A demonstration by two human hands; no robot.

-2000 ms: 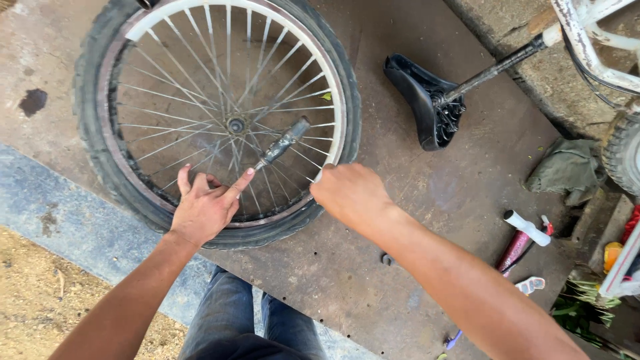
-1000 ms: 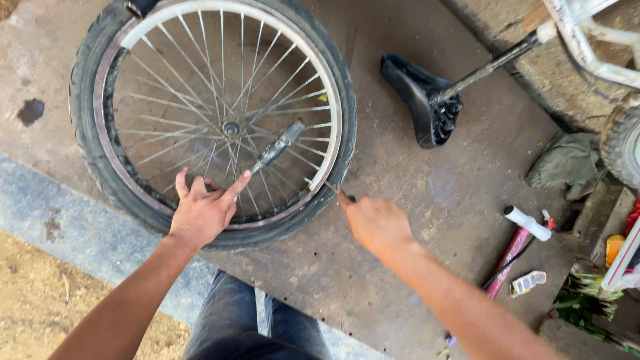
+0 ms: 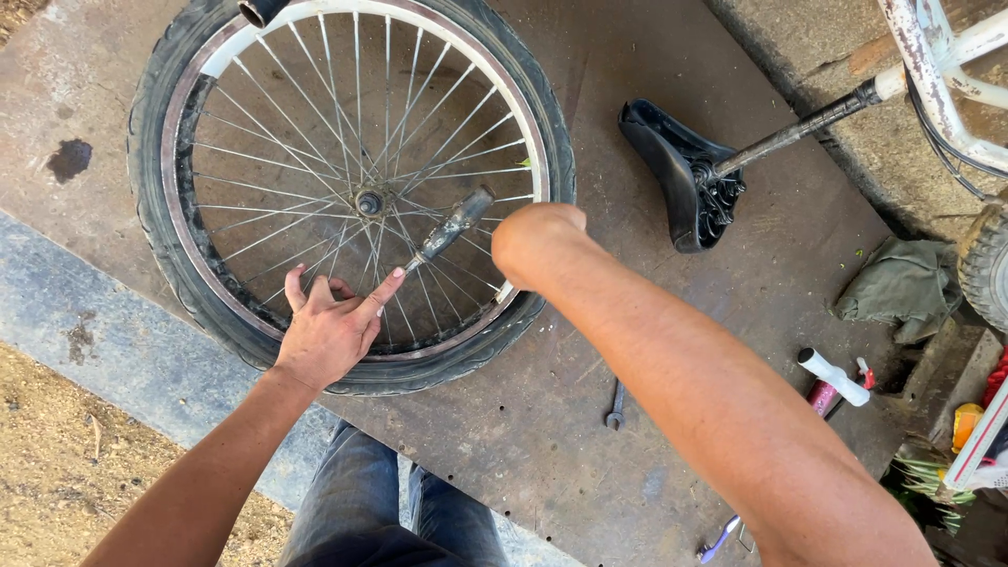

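A bicycle wheel (image 3: 368,203) with a black tyre (image 3: 161,189) lies flat, its rim part white, part brownish. My left hand (image 3: 331,327) is over its lower rim, index finger laid along the metal shaft of a dark-handled tool, likely a screwdriver (image 3: 455,224). The handle points up and right over the spokes; the shaft's far end is hidden by the hand. My right hand (image 3: 539,240) is bent over the right side of the rim and tyre. Its fingers are turned away from view, so whatever is in them cannot be seen. An open-end wrench (image 3: 616,409) lies partly under the right forearm.
A black saddle (image 3: 677,177) on its seatpost joins a white bicycle frame (image 3: 929,71) at the upper right. A green cloth (image 3: 902,287), a pink and white cylindrical item (image 3: 833,378) and a purple-handled brush (image 3: 717,542) lie at the right. A black tube end (image 3: 262,9) overlaps the tyre's top.
My right hand has moved from just outside the tyre's lower right side up and onto the rim. The left hand has stayed at the tool.
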